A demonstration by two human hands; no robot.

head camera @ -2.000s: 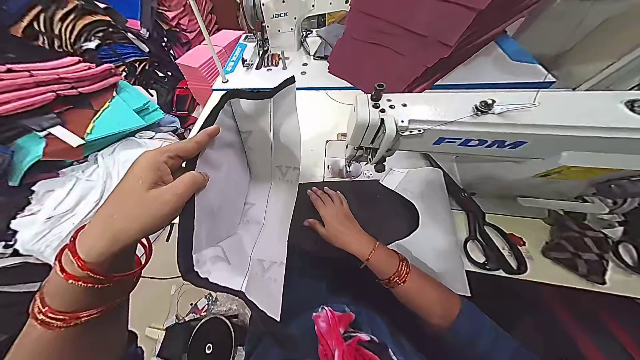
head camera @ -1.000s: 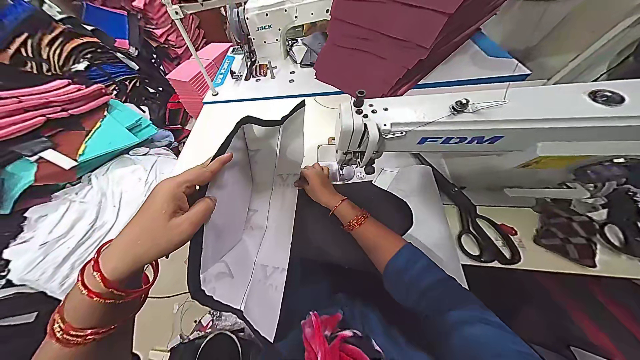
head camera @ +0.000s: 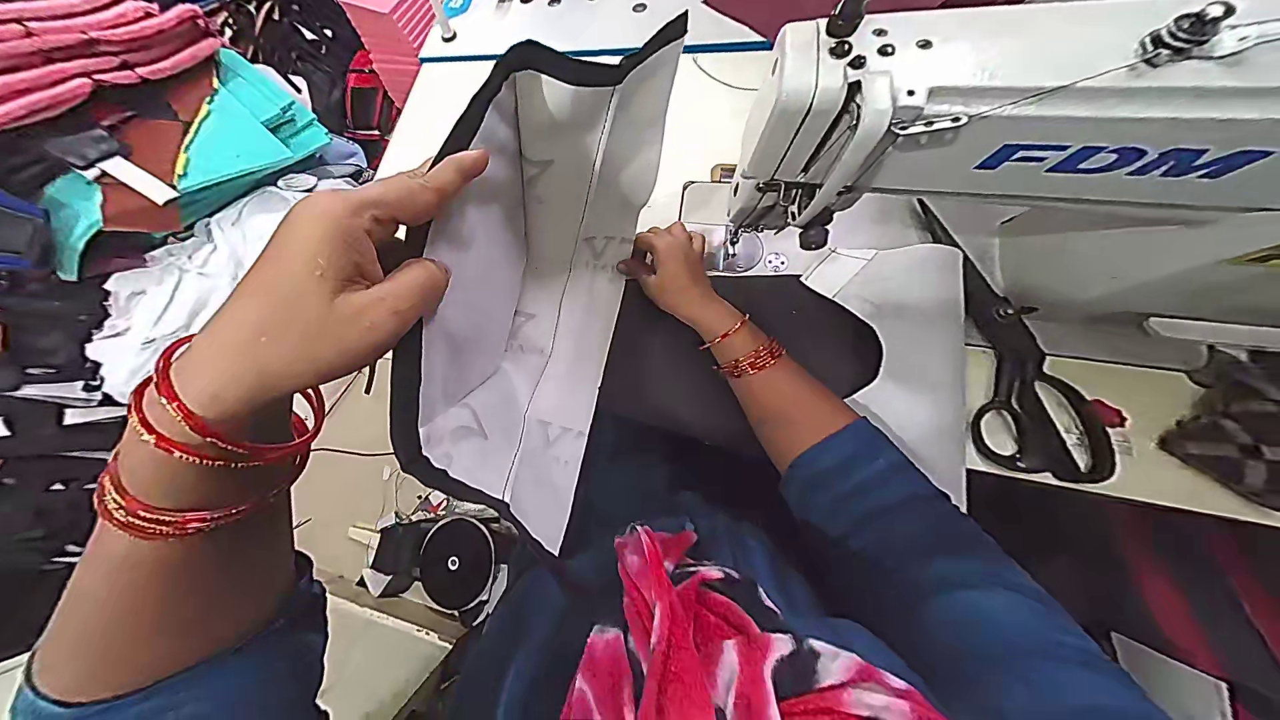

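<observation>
My left hand point(head camera: 340, 270) is at the left edge of a white-lined fabric piece point(head camera: 560, 250) with black edging; thumb and index finger are spread over its lining, the other fingers hidden. My right hand point(head camera: 672, 265) pinches at the right edge of the lining, just left of the needle area of an industrial sewing machine point(head camera: 1000, 130). Black fabric point(head camera: 700, 370) lies below my right wrist. White material point(head camera: 915, 320) with a curved edge is to its right, partly under the machine arm.
Black-handled scissors point(head camera: 1030, 390) lie right of the fabric. Stacks of pink point(head camera: 100, 60) and teal point(head camera: 255, 135) fabric and a white cloth heap point(head camera: 220, 270) stand at the left. Below the table edge is a black round machine part point(head camera: 457, 563). A checked cloth point(head camera: 1235, 425) is at far right.
My right hand has moved from lying flat on the black fabric up to the lining's right edge, its fingers now drawn together. My left hand remains at the left edge.
</observation>
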